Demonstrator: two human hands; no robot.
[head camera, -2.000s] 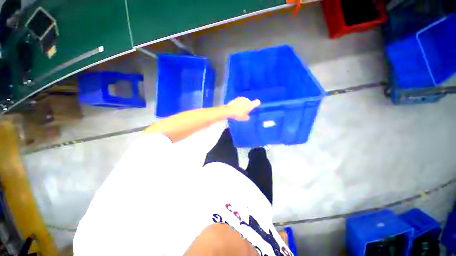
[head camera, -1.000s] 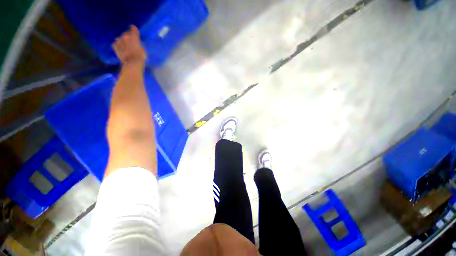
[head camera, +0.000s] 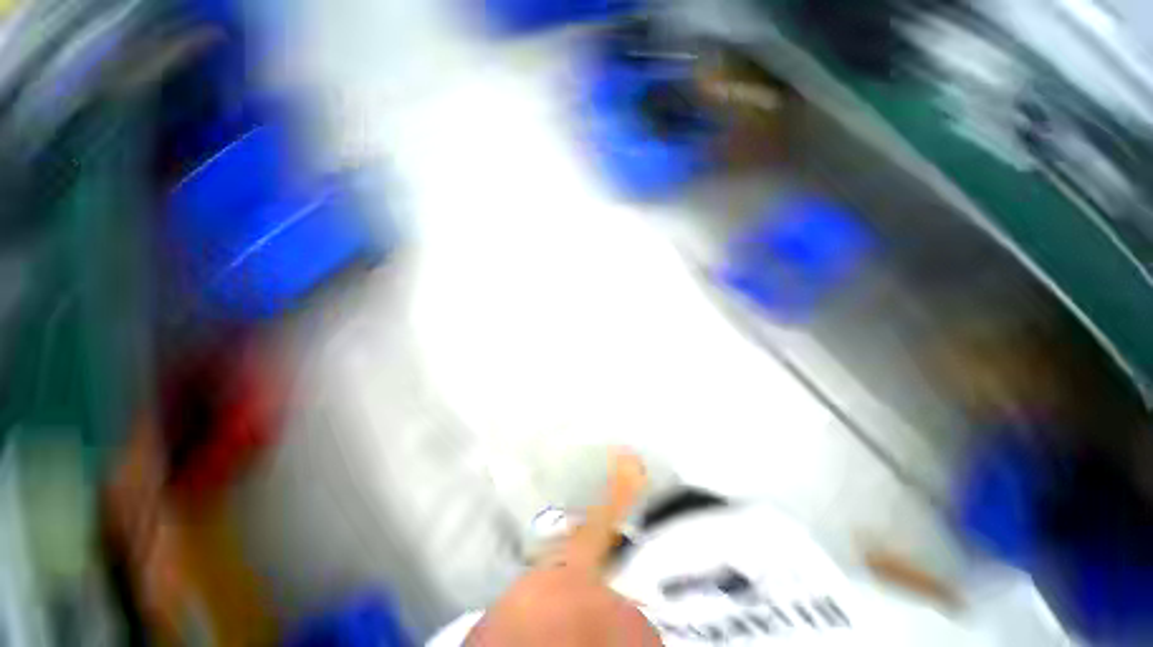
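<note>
The view is strongly blurred. A bare hand or forearm, apparently my left hand (head camera: 622, 478), shows small beside my white shirt at the bottom centre. Its fingers are not distinct, and whether it holds anything cannot be told. A skin-coloured patch at the right edge of the shirt may be my right hand (head camera: 910, 575) or forearm; its fingers cannot be made out. Blue crates (head camera: 272, 221) stand at the upper left, away from both hands.
Green benches run along the left (head camera: 76, 278) and right (head camera: 1012, 190). A red crate (head camera: 234, 411) is at the left. A blue crate (head camera: 645, 139) with a dark inside and a blue stool (head camera: 803, 253) stand at the upper right. A floor line runs down the right.
The view has swung round to another stretch of aisle. My left hand was on a blue crate's rim in both earlier frames; now the visible hand is near my body, away from the crates.
</note>
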